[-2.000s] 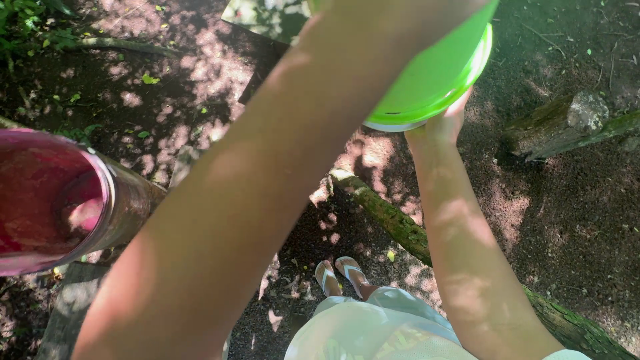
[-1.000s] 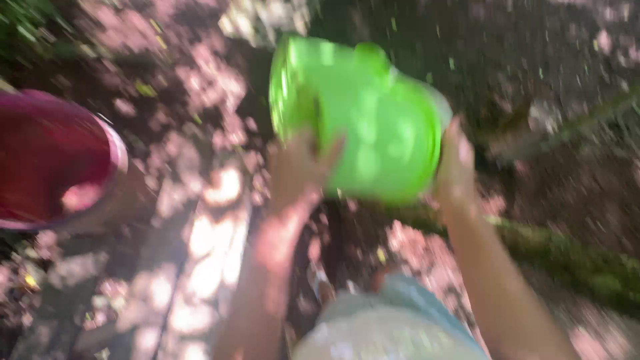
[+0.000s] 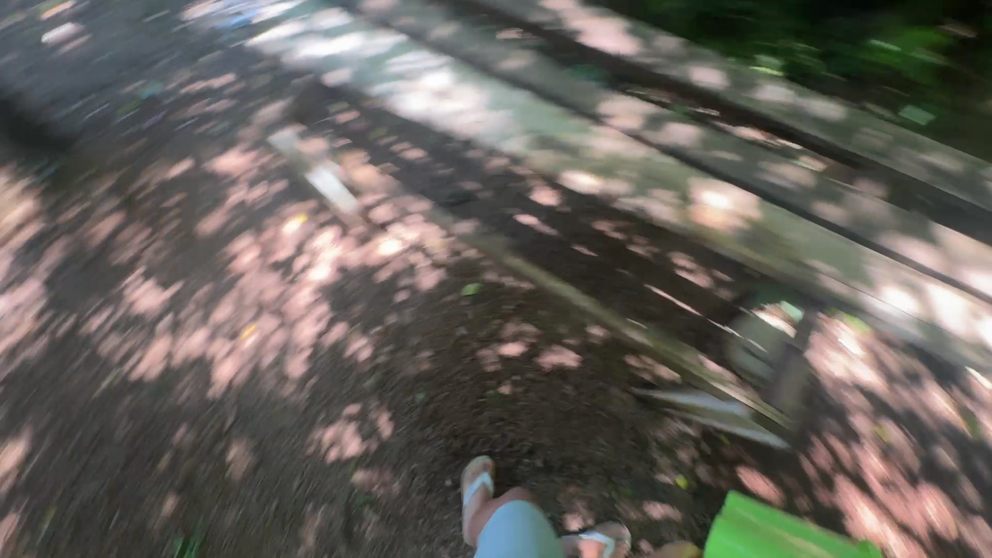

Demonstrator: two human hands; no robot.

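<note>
A bright green plastic container [image 3: 783, 531] is cut off by the bottom edge, right of my feet; only its upper part shows. A small skin-coloured patch lies at its left side, perhaps part of a hand, but I cannot tell which one or how it grips. Otherwise both hands are outside the frame. Light flip-flops are on my feet, the left flip-flop [image 3: 477, 488] beside my pale clothing and the right flip-flop [image 3: 608, 536] nearer the container. The picture is blurred.
Long weathered planks [image 3: 620, 167], seemingly a bench or table, slant from upper left to right. A thin pole [image 3: 573, 294] runs below them, near a post [image 3: 797, 372]. Brown ground [image 3: 256, 310] in dappled light surrounds my feet; green foliage [image 3: 883, 58] grows at top right.
The view has swung strongly. The green container, between both hands one second ago, now shows only at the bottom right. The pink-red container at the left has gone from view.
</note>
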